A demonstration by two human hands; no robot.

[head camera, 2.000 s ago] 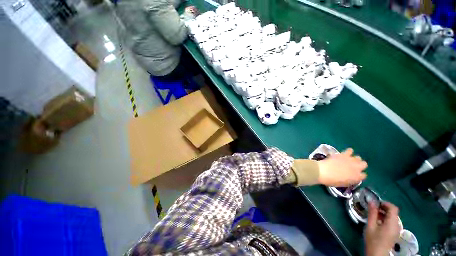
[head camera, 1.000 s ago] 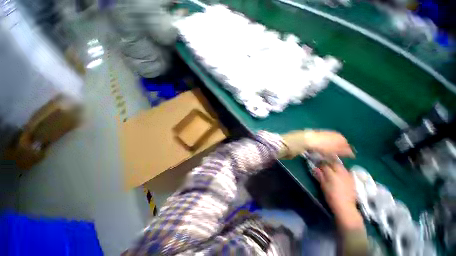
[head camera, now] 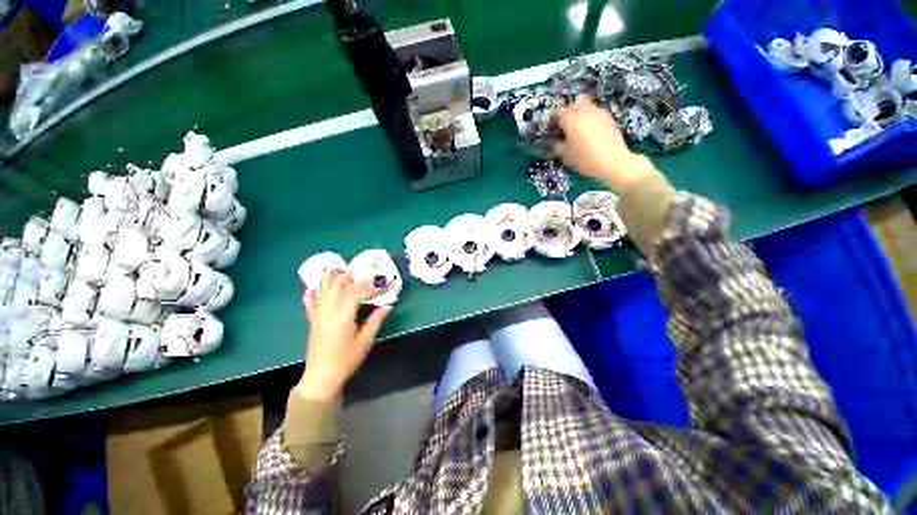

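A row of white plastic housings [head camera: 511,231] with dark round centres lies along the bench's near edge. Two more housings [head camera: 377,278] lie at its left end, a little apart from the row. My left hand [head camera: 342,317] rests at these two, fingers on or beside them; whether it grips one is unclear. My right hand [head camera: 588,136] reaches to the left side of the module pile [head camera: 644,91]; it is slightly blurred and its fingertips are partly hidden among the parts. A single module [head camera: 549,179] lies just below that hand.
A dense stack of white housings [head camera: 151,272] stands at the left. A grey screw feeder [head camera: 442,111] stands at the back, with the black screwdriver [head camera: 387,91] hanging beside it. A blue bin [head camera: 774,131] holding white housings is at the right. A cardboard box [head camera: 186,463] is below the bench.
The view has swung right, bringing the feeder, module pile and blue bin into sight. My hands have moved apart: left at the two housings, right at the pile.
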